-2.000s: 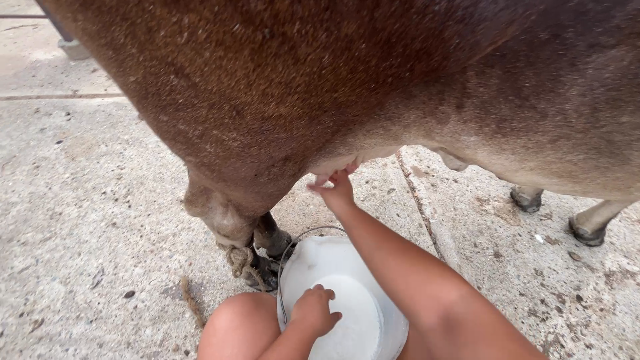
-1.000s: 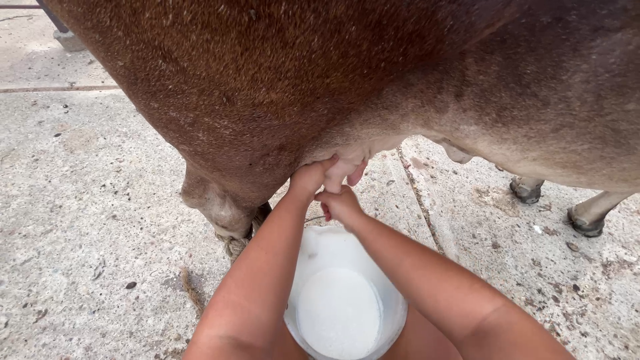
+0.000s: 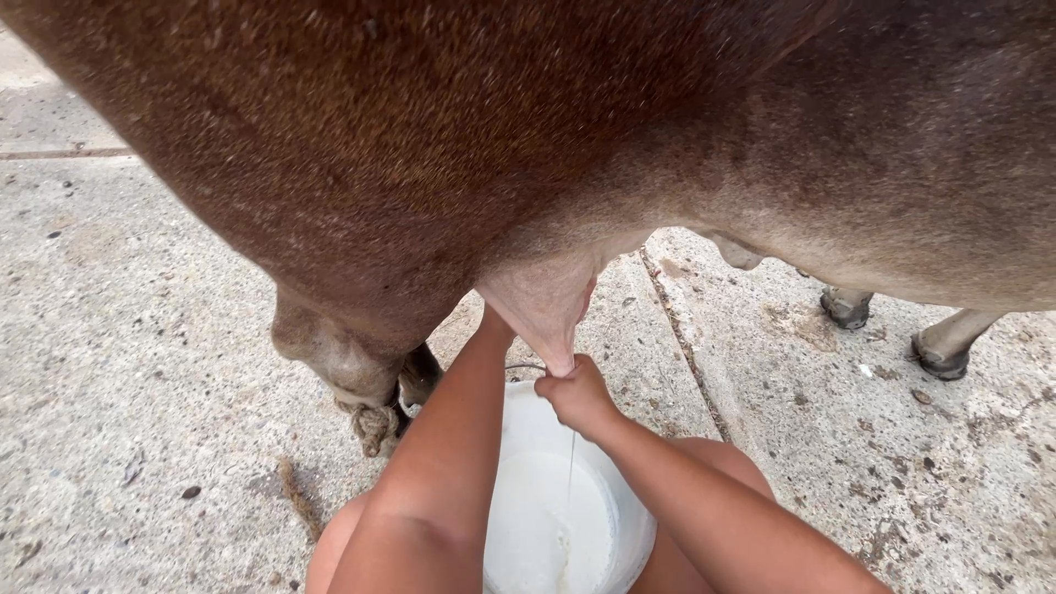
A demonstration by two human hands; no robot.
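A brown cow (image 3: 429,148) stands across the view, its pale udder (image 3: 549,301) hanging near the middle. My right hand (image 3: 577,394) is closed around a teat, which is stretched downward. A thin stream of milk falls from under it into a white plastic bucket (image 3: 639,528) between my knees. Milk (image 3: 549,516) lies in the bucket. My left hand (image 3: 497,323) reaches up behind the near side of the udder; its fingers are hidden, so its hold cannot be seen.
A rope (image 3: 375,425) is tied around the hind legs at the left, and a loose rope end (image 3: 297,499) lies on the concrete floor (image 3: 165,355). The front hooves (image 3: 940,359) stand at the right. A joint runs across the concrete beyond the bucket.
Two seconds ago my left hand was over the bucket; it then rose to the udder. My right hand has since pulled a teat lower, and a milk stream now shows.
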